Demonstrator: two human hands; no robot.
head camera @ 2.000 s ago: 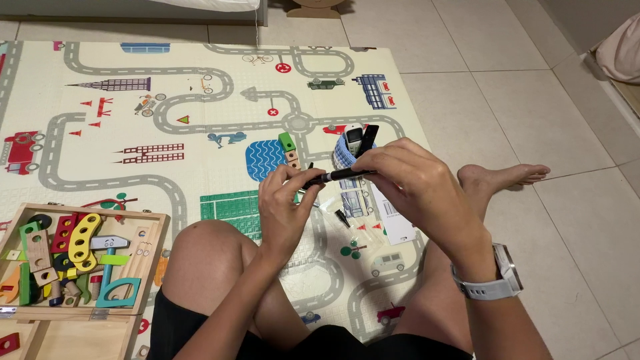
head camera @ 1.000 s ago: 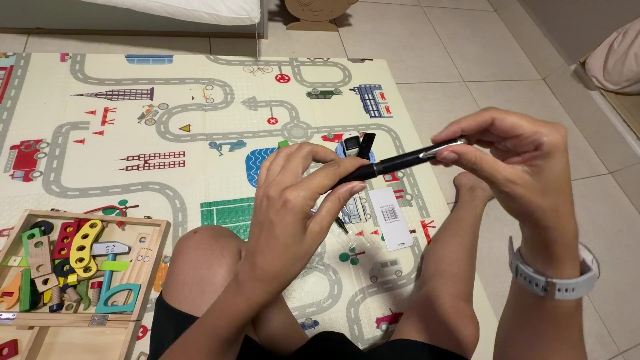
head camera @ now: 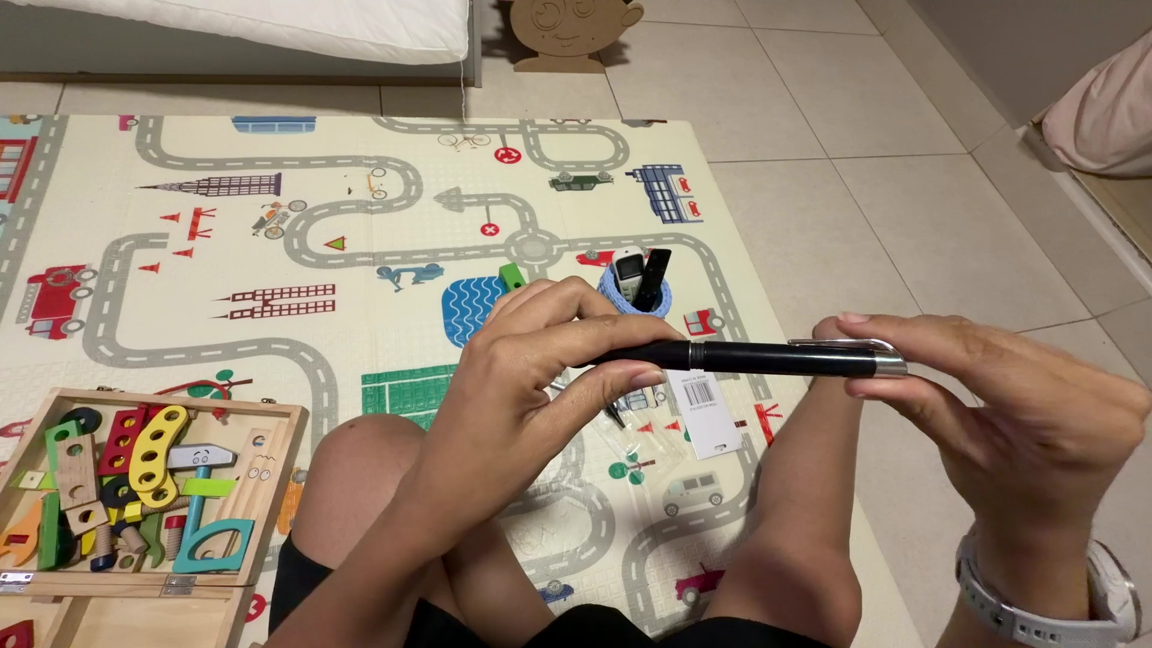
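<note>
A black pen (head camera: 774, 357) with a silver clip and silver end lies level across the view, held up over the play mat. My left hand (head camera: 549, 369) pinches its dark left end between thumb and fingers, hiding the tip. At the silver right end, the thumb and index finger of my right hand (head camera: 981, 396) close on the pen by its clip. Behind my left hand stands a blue crocheted basket (head camera: 635, 301) with a white device (head camera: 627, 264) and a black object (head camera: 653, 277) in it. A white barcode tag (head camera: 706, 416) lies on the mat below the pen.
An open wooden box (head camera: 292, 468) of toy tools and building pieces sits at the lower left. The printed play mat (head camera: 432, 315) spreads under my legs, with a green block (head camera: 511, 276) near the basket. A cardboard figure (head camera: 572, 31) stands on the tiles beyond.
The pen was farther off and lower two seconds ago; both hands have brought it up closer. My right hand has moved right, to the pen's silver end.
</note>
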